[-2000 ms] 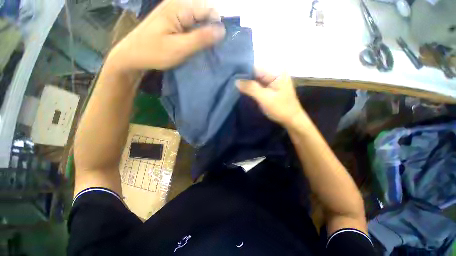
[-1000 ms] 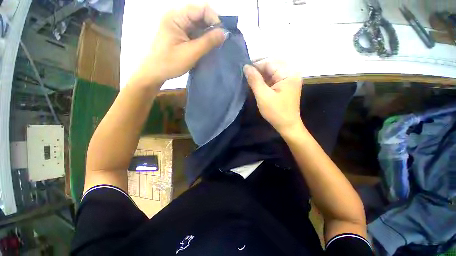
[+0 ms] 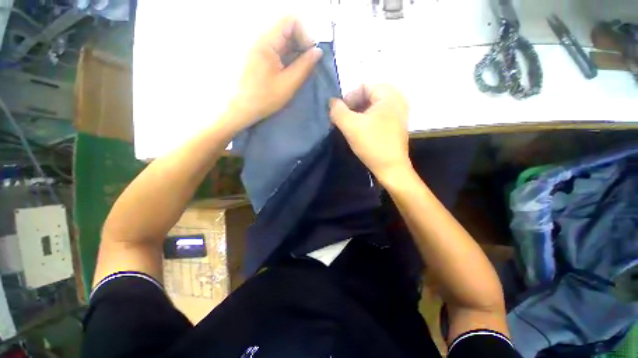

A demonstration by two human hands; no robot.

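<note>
A garment piece (image 3: pixel 283 150) with a blue-grey side and a dark navy side hangs from the white table's front edge down over my lap. My left hand (image 3: pixel 276 73) pinches its upper edge between thumb and fingers, above the white table. My right hand (image 3: pixel 374 126) pinches the same edge lower down and to the right, near the table's front edge. The dark side (image 3: pixel 325 189) lies over my lap and blends with my black clothes. A small white cloth (image 3: pixel 329 252) shows at my lap.
Shears with wrapped handles (image 3: pixel 509 66), dark snips (image 3: pixel 572 47) and brown metal parts (image 3: pixel 619 45) lie on the white table (image 3: pixel 448 84) at right. A plastic-lined bin (image 3: pixel 535 217) holds blue-grey pieces. A cardboard box (image 3: pixel 203 259) bears a phone (image 3: pixel 185 246) at left.
Both hands still hold the cloth edge. The blue-grey side now hangs more slanted, down to the left. The view has shifted, showing more white table at the left.
</note>
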